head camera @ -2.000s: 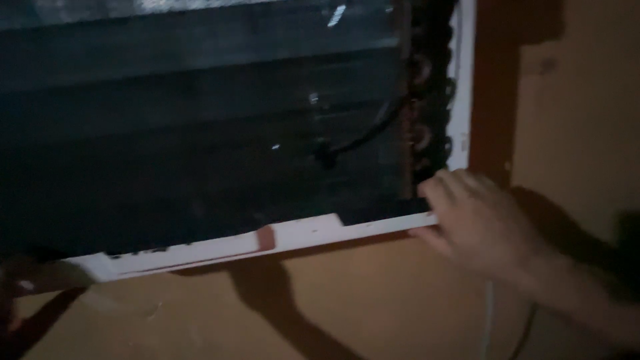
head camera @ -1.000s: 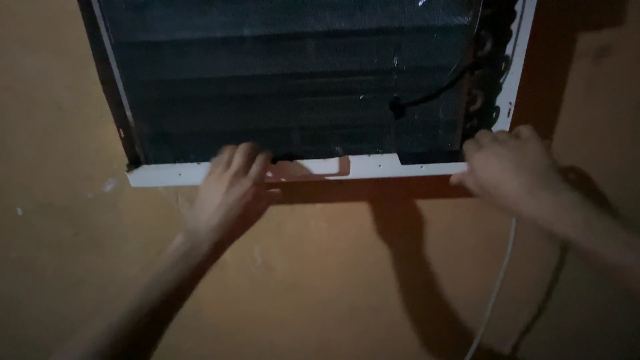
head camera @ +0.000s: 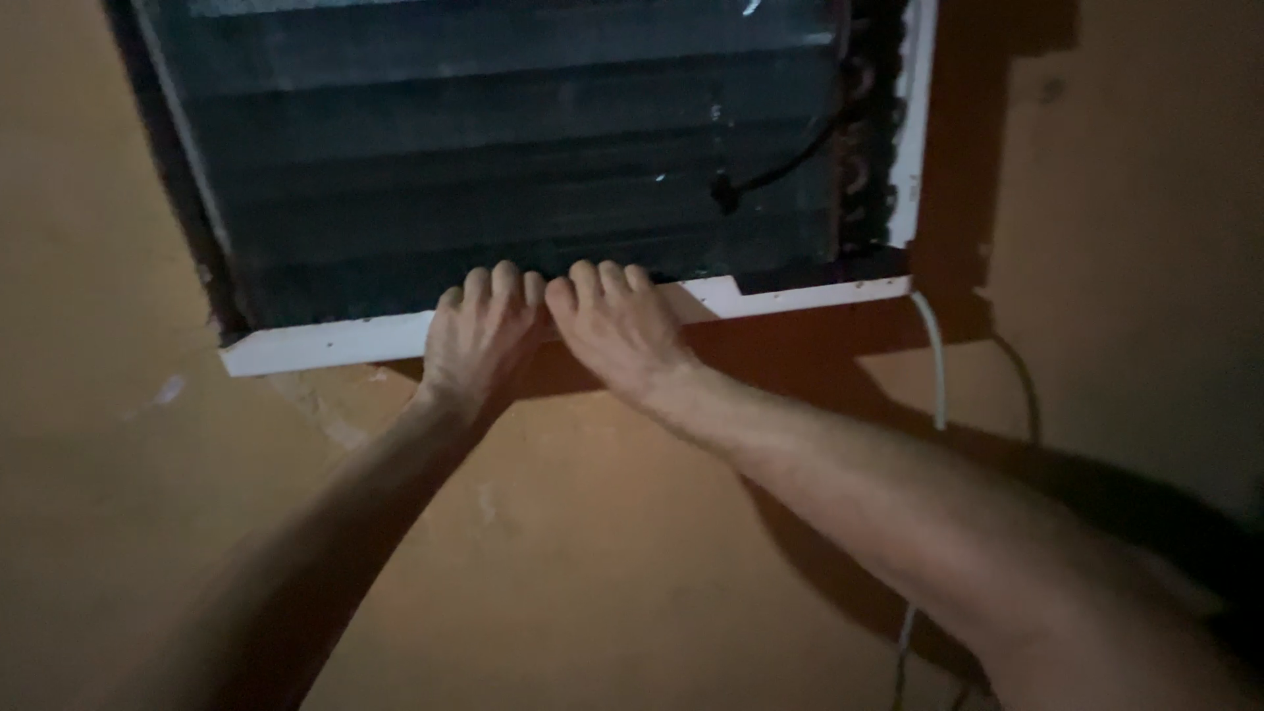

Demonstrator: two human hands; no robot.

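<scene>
A window air conditioner with its front cover off shows a dark finned coil (head camera: 494,148) in a white metal frame. My left hand (head camera: 482,331) grips the frame's white bottom edge (head camera: 375,338) near its middle, fingers curled over the top. Right beside it, my right hand (head camera: 622,321) grips the same edge, the knuckles of both hands nearly touching. Thumbs and palms are hidden from view. A thin black sensor lead (head camera: 790,168) crosses the coil and ends in a small dark clip (head camera: 726,194). Copper tube bends (head camera: 854,168) line the coil's right side.
The unit sits in an orange-brown painted wall (head camera: 494,553) with scuff marks. A white power cord (head camera: 930,346) hangs from the frame's lower right corner and passes behind my right forearm. Dark shadows of the unit and my arm fall on the wall.
My right hand has moved left along the bottom edge, from near the frame's right corner to beside my left hand. My left hand stays on the edge.
</scene>
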